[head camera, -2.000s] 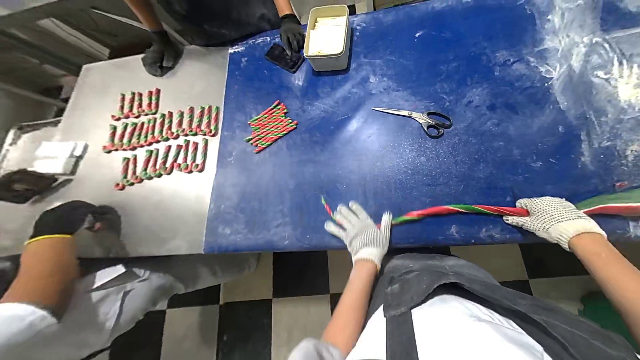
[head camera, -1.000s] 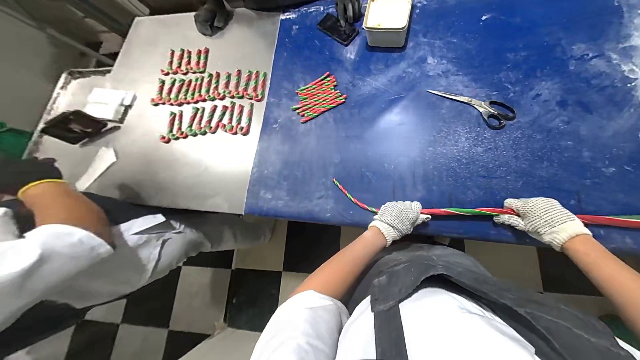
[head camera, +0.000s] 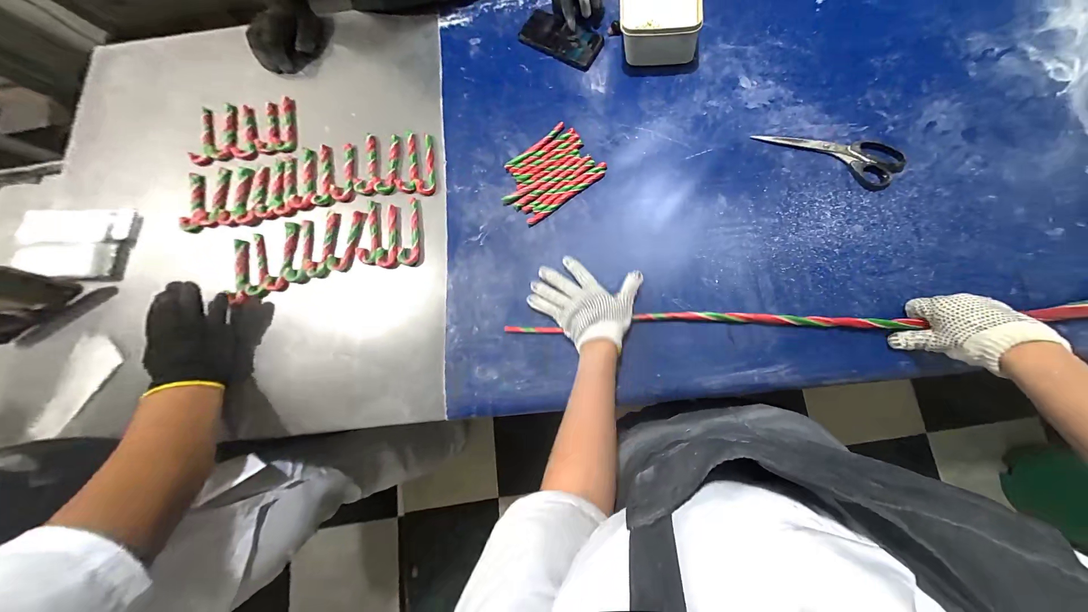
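Note:
A long twisted rope of red, green and white candy (head camera: 765, 319) lies along the near side of the blue table. My left hand (head camera: 586, 306), in a white knitted glove, rests flat over its thin end with fingers spread, and the tip pokes out to the left. Farther right, my right hand (head camera: 973, 330), in a dotted glove, is closed around the thicker part, which runs out of view. Beyond my left hand lies a pile of straight striped candy sticks (head camera: 554, 174). Scissors (head camera: 837, 157) with black handles lie toward the back right.
Rows of striped candy canes (head camera: 310, 183) lie on the metal table (head camera: 374, 357) at left. A co-worker's black-gloved hand (head camera: 191, 336) is near them; other dark-gloved hands are at the far edge, by a phone (head camera: 561, 39) and a tub (head camera: 661, 34).
My left hand has gone from gripping the rope to lying flat on it with fingers spread. The rope's curved thin end now lies straight. The co-worker's black-gloved hand has moved to the canes.

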